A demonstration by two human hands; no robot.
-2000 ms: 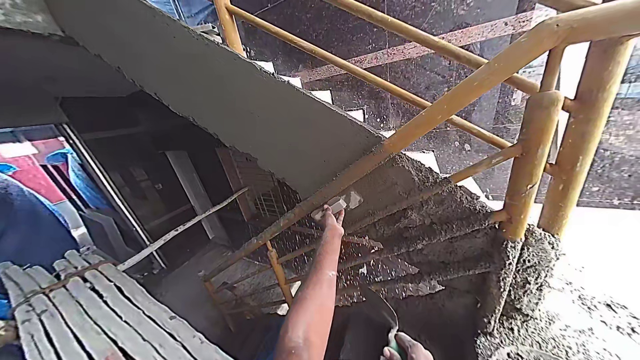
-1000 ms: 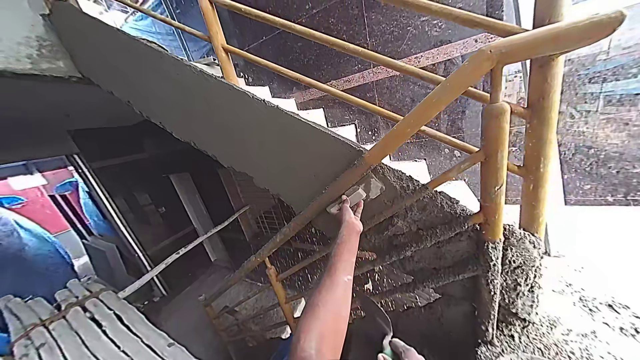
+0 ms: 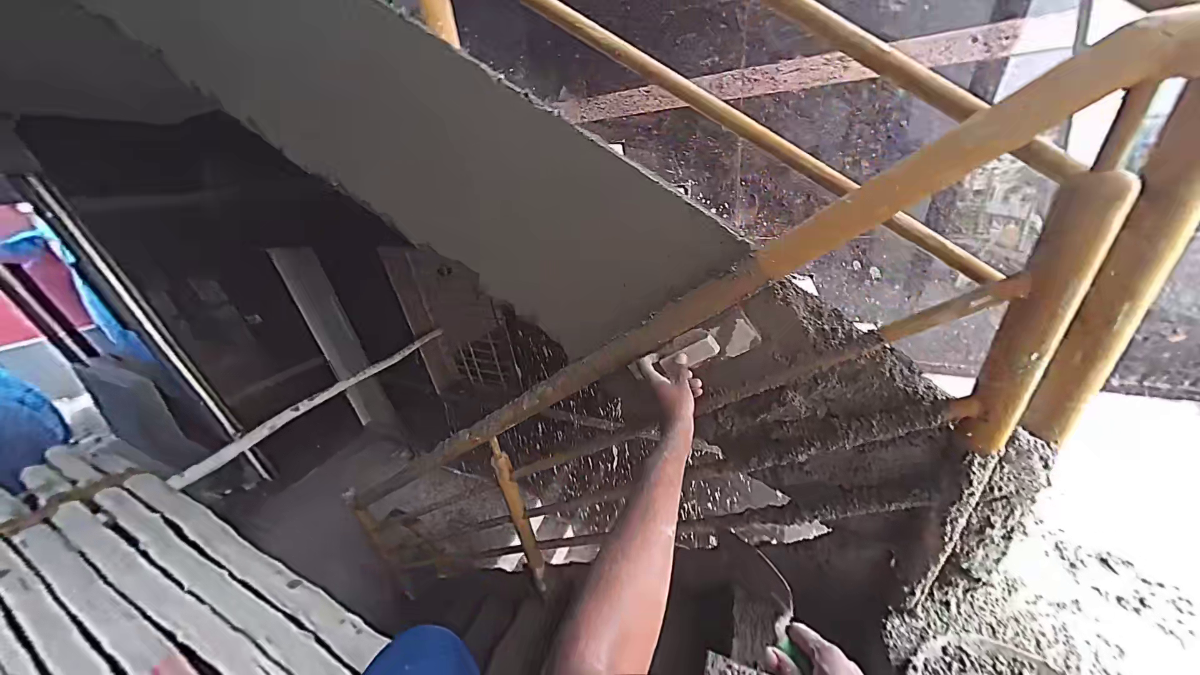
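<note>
My left hand (image 3: 673, 380) reaches up in the middle and grips a pale hand float (image 3: 692, 349). The float lies at wet mortar on the side of the staircase, just below the yellow metal handrail (image 3: 848, 220). Up and left of it, the stair side carries a smooth grey plaster face (image 3: 450, 169). Below my left hand, small flecks show against the dark background. At the bottom edge, my right hand (image 3: 816, 652) is closed around the green handle of a trowel (image 3: 771, 572); its blade is partly lost in shadow. Rough mortar (image 3: 834, 375) covers the stair side to the right.
Yellow railing posts (image 3: 1050, 309) stand at the right, with mortar around their base (image 3: 1003, 487). Slatted boards (image 3: 187, 562) lie at lower left, and a thin pale pole (image 3: 309, 403) slants up from them. Lower railing bars cross beneath my left arm. A blue rounded shape (image 3: 422, 652) shows at the bottom.
The view has moved nearer to the stair side. Both hands keep their tools; across the frames my left hand and the float stay close beneath the handrail.
</note>
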